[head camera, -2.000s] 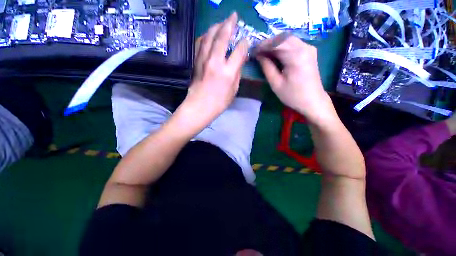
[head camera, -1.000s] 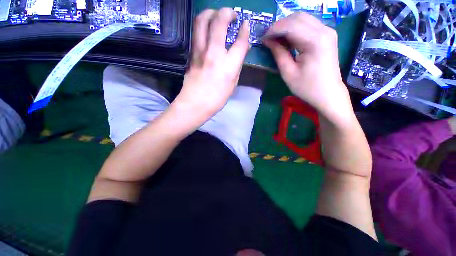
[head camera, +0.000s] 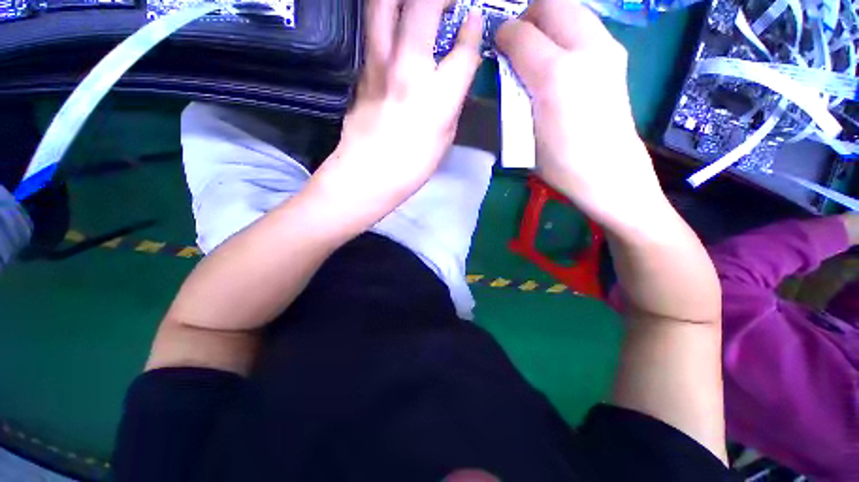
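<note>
A small dark circuit board with silvery parts lies between my two hands at the top edge of the view. My left hand holds the board at its left side, with some fingertips cut off by the edge. My right hand has its thumb and fingers pinched at the board's right side, at the upper end of a white ribbon cable. The cable hangs down toward my lap. Fingers hide where cable and board meet, so I cannot tell whether they are joined.
A black tray at the left holds boards, and a blue-tipped ribbon cable hangs over its front. A right tray holds boards and tangled cables. A red frame is below the bench. A person's purple sleeve is at the right.
A white ribbon cable now hangs below my right hand, where none showed before. The view has shifted, so the bench sits higher and the loose cable pile is mostly cut off.
</note>
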